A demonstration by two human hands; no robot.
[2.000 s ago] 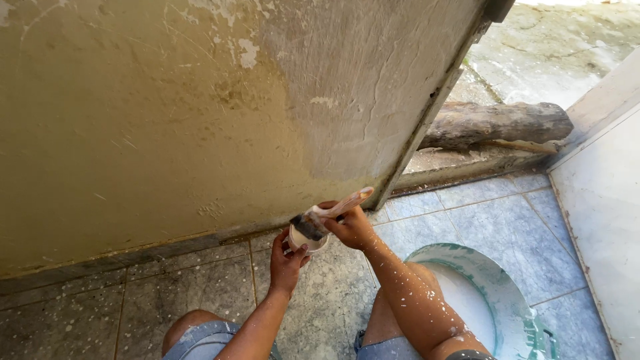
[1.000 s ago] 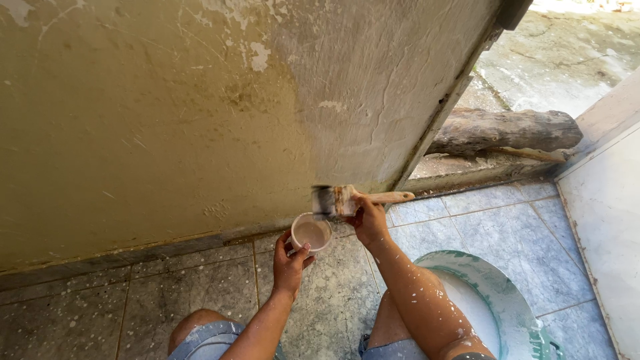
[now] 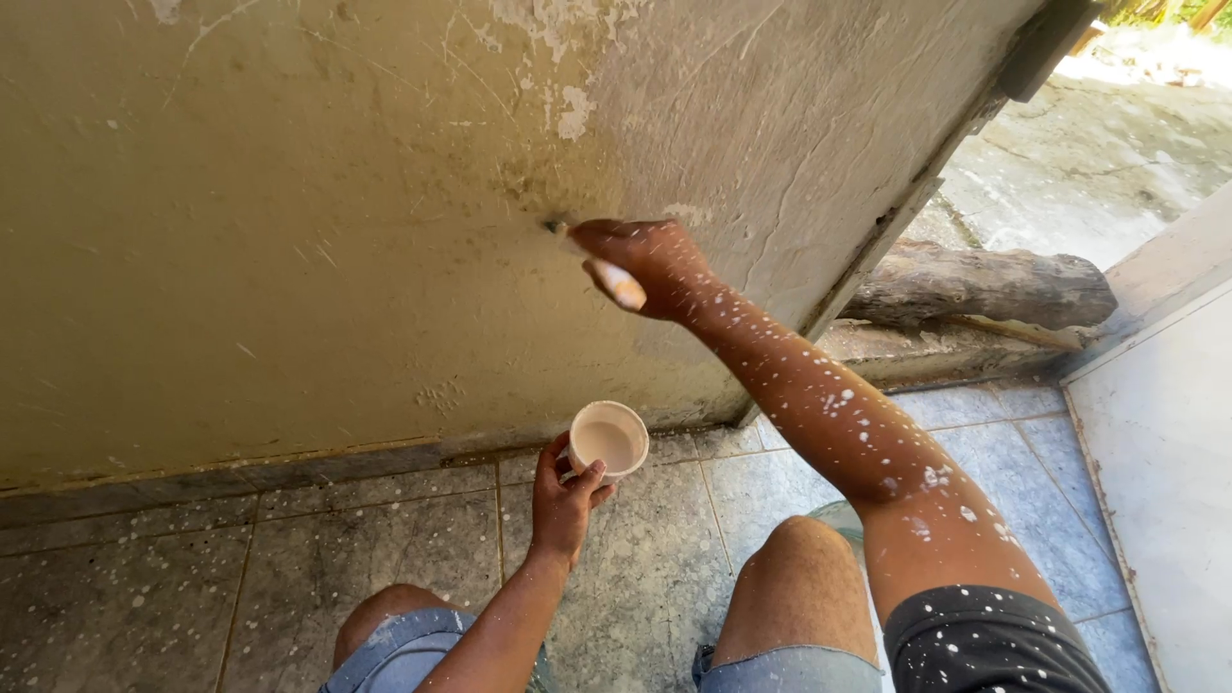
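Observation:
My right hand is raised against the yellowish wall, gripping a paintbrush by its pale, paint-smeared handle. The dark bristle tips touch or nearly touch the wall, near the border between its yellowish part and a greyish part; my fingers hide most of the brush head. Lower down, my left hand holds a small white plastic cup upright over the floor, close to the wall's foot. Pale liquid, like thin paint, lies inside it. White specks cover my right forearm.
Behind my right knee, a greenish tub's rim shows, mostly hidden. A log lies beyond the sill at the doorway. A white panel stands at the right. The tiled floor is speckled white, and patches of wall paint have peeled.
My right hand has moved the brush from the cup up and left to the wall. The left hand still holds the cup low. The tub is now largely covered by my right leg and arm.

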